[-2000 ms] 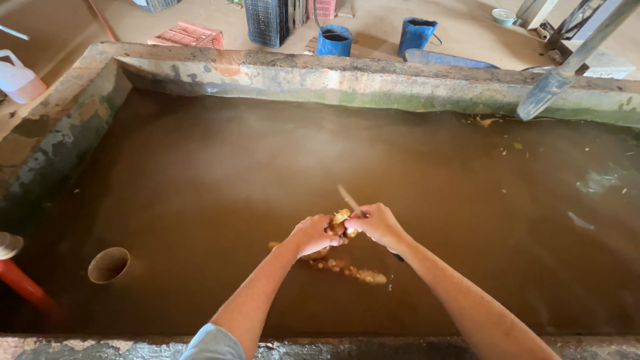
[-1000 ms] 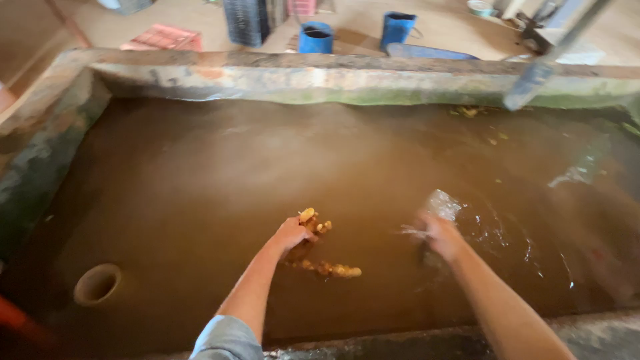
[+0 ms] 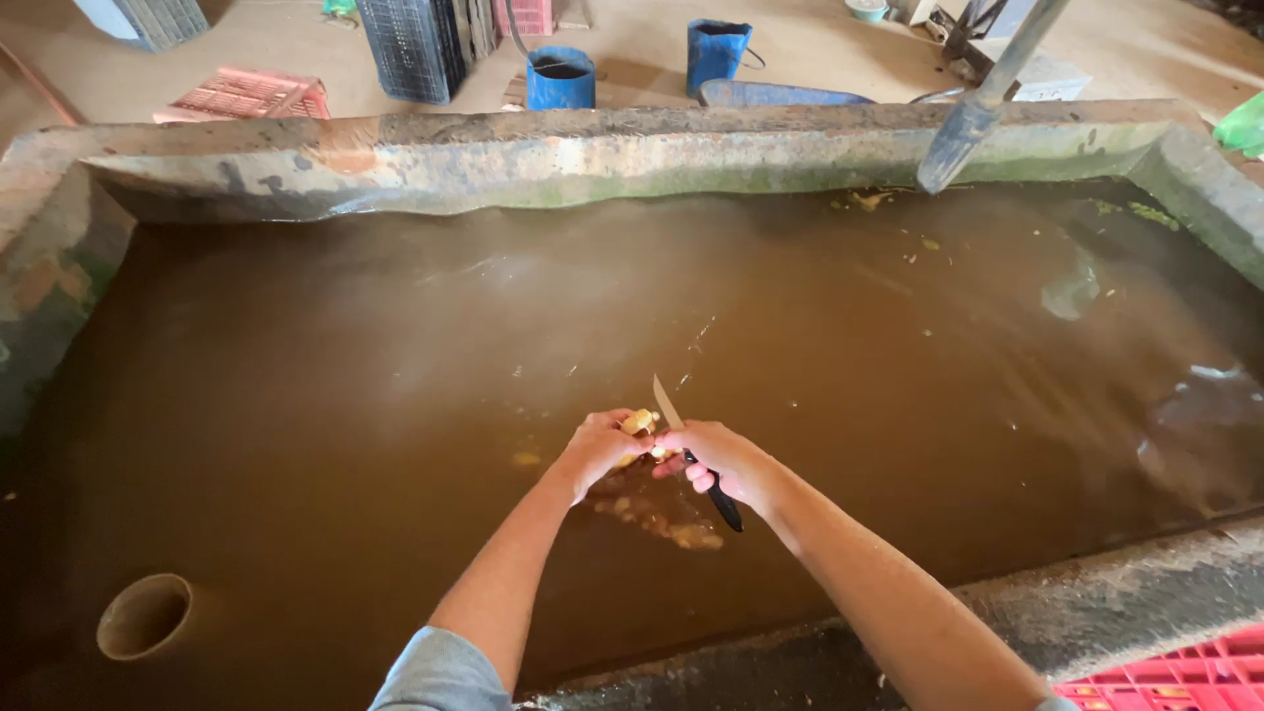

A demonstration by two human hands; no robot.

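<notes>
My left hand (image 3: 595, 449) grips a knobbly yellow-brown root cluster (image 3: 640, 422) just above the muddy water of a concrete tank. Right beside it, my right hand (image 3: 719, 459) is closed round a knife (image 3: 668, 400), with the blade pointing up and away and the black handle coming out below the palm. The fingertips of that hand also meet the cluster. Part of the root (image 3: 696, 536) lies just under the surface below both hands, blurred by the brown water. How far it joins the held part cannot be told.
The tank's concrete wall (image 3: 592, 158) runs across the far side. A pipe end (image 3: 146, 617) rises from the water at lower left, and a metal pole (image 3: 963, 133) slants in at upper right. Beyond stand blue buckets (image 3: 561, 84) and crates (image 3: 247, 96); a red crate (image 3: 1185, 676) sits lower right.
One second ago my right hand was apart at the right, splashing at the water's surface; now it is back beside my left hand with the knife showing. The left hand still holds the root cluster.
</notes>
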